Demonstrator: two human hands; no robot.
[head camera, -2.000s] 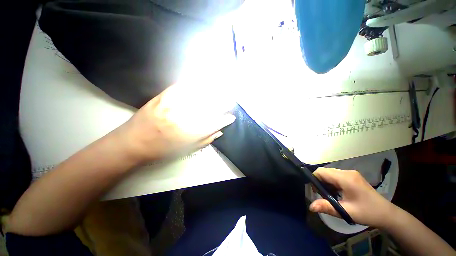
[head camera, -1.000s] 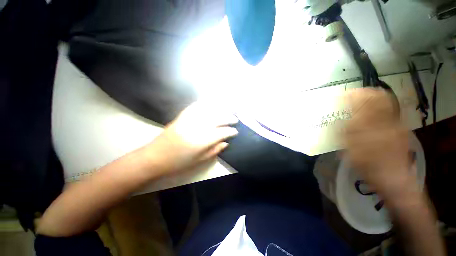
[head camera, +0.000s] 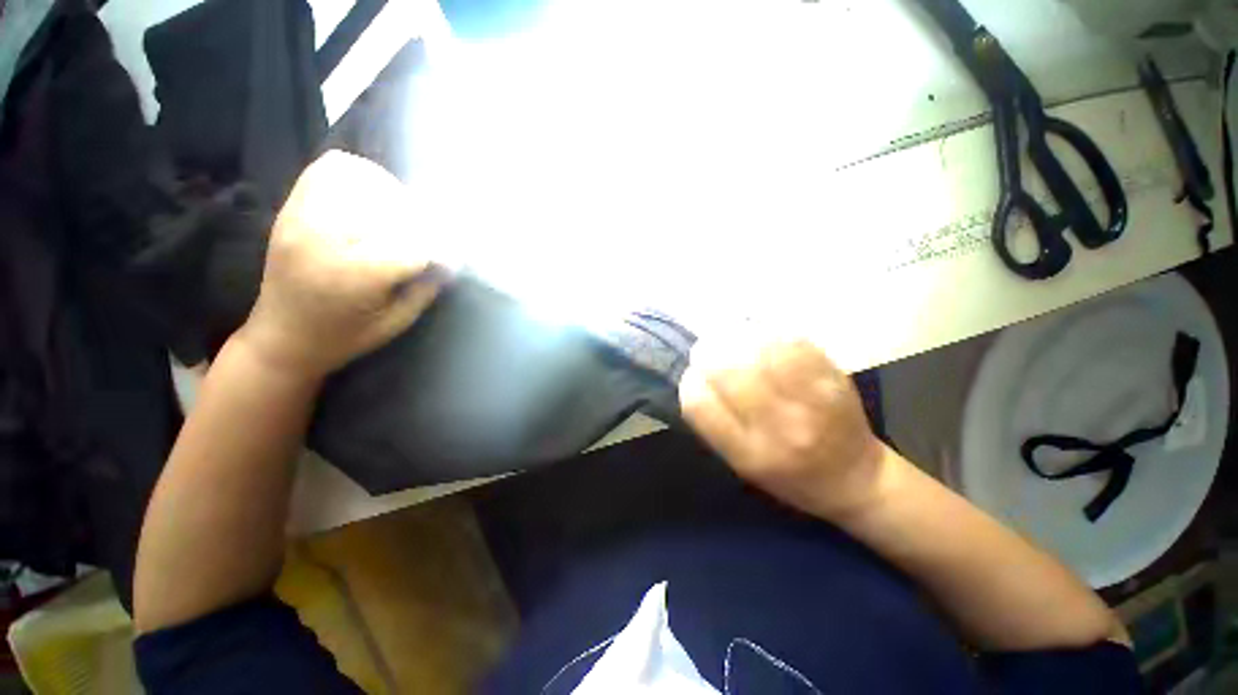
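A black cloth panel lies over the front edge of the white table between my hands. My left hand grips its upper left part with the fingers closed. My right hand grips its right end, where a greyish folded edge shows beside the fingers. Strong glare hides the cloth's upper part and the middle of the table. The fabric shears lie on the table at the upper right, untouched, handles towards me.
Slim dark snips lie right of the shears. A white round lid at the lower right bears a looped black tape. Dark garments are heaped at the left. A yellow crate is at the lower left.
My right hand has let go of the shears, now on the table, and has taken hold of the cloth's right end. My left hand has moved left and up, with the cloth spread between both hands.
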